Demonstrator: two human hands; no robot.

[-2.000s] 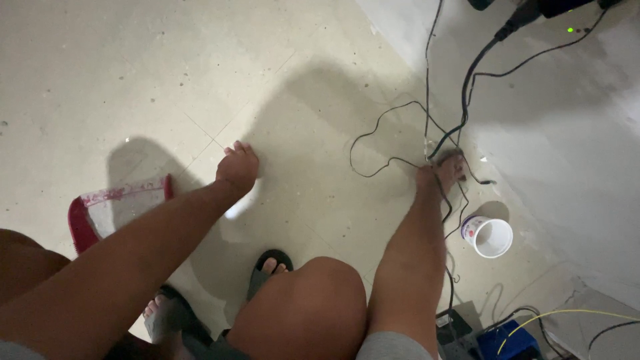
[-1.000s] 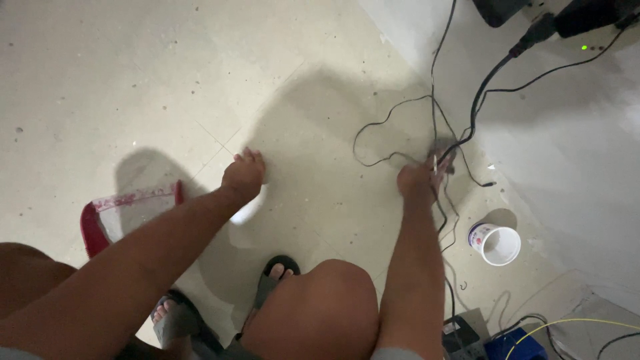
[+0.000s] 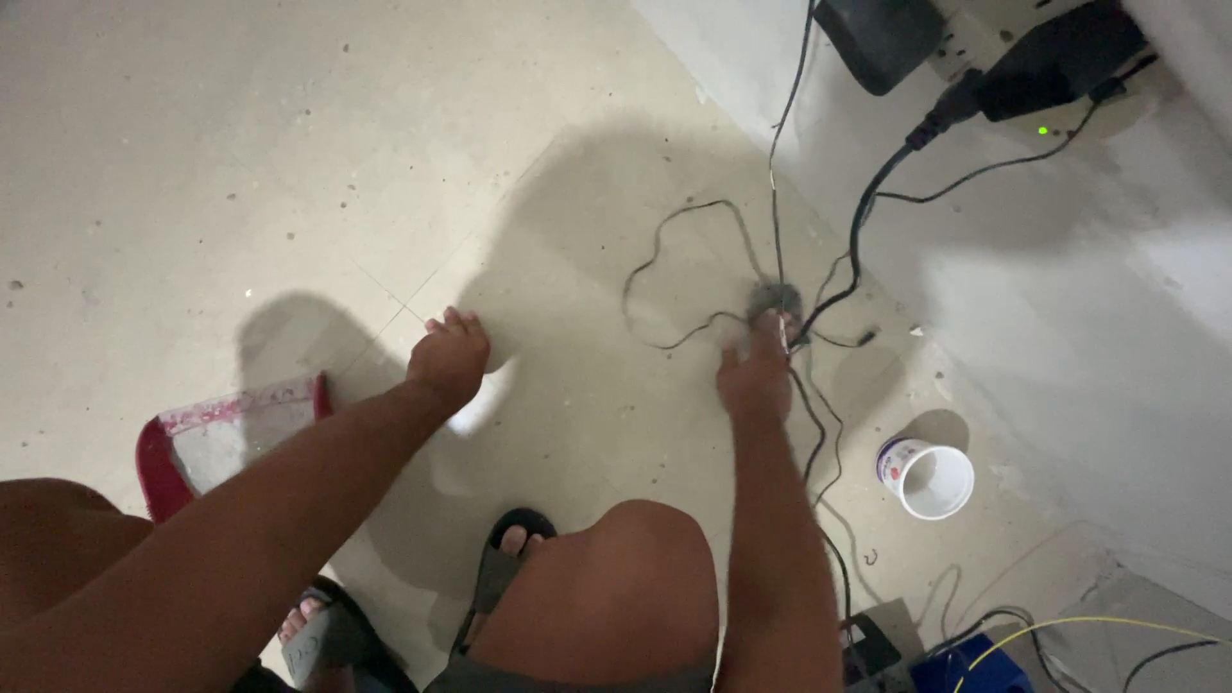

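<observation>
My left hand (image 3: pixel 450 361) is over the floor at centre left, its fingers loosely bent and apart, with nothing seen in it. My right hand (image 3: pixel 758 371) is blurred and reaches among black cables (image 3: pixel 852 260) beside the wall. A dark grey wad (image 3: pixel 775 300), perhaps a cloth or scrubber, shows at its fingertips; the blur hides how it is gripped. A thin cable loop (image 3: pixel 657 248) lies on the floor left of that hand. To the left, a red-edged dustpan (image 3: pixel 164 472) lies partly behind my left forearm.
A white plastic cup (image 3: pixel 936 481) lies tilted near the wall. Black plugs and an adapter (image 3: pixel 1059 63) are at the wall socket, upper right. At the lower right are a blue box (image 3: pixel 977 666), a black device (image 3: pixel 871 650) and a yellow cable (image 3: pixel 1088 621).
My right hand has shifted a little at the cables, and the grey wad now shows beyond its fingers. My left hand stays over nearly the same patch of floor.
</observation>
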